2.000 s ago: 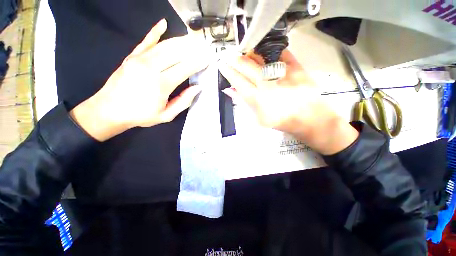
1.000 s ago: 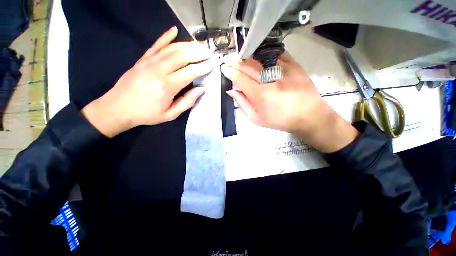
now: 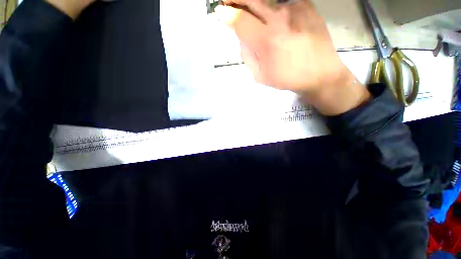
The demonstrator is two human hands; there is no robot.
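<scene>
The black garment panel (image 3: 116, 66) lies on the left part of the white machine table (image 3: 192, 144). A pale, slightly bluish piece (image 3: 187, 86) lies along the panel's right side, with a thin black edge at its bottom. My left hand (image 3: 71, 4) is at the top left, mostly cut off by the picture's edge, its fingers out of view. My right hand (image 3: 288, 50) is right of the pale piece, at the top centre. Its fingers are curled by the small metal parts of the machine (image 3: 215, 5); what they hold is hidden.
Scissors (image 3: 386, 53) with yellow-gold handles lie right of my right hand. A printed scale (image 3: 86, 144) runs along the table's front edge. Blue lattice baskets show at lower left (image 3: 65, 195) and far right (image 3: 445, 205), with red (image 3: 445, 235) below the right one.
The view has shifted, and most of the machine head has left it. My left hand has moved up and left, away from the needle area. The panel has moved up, baring the scale.
</scene>
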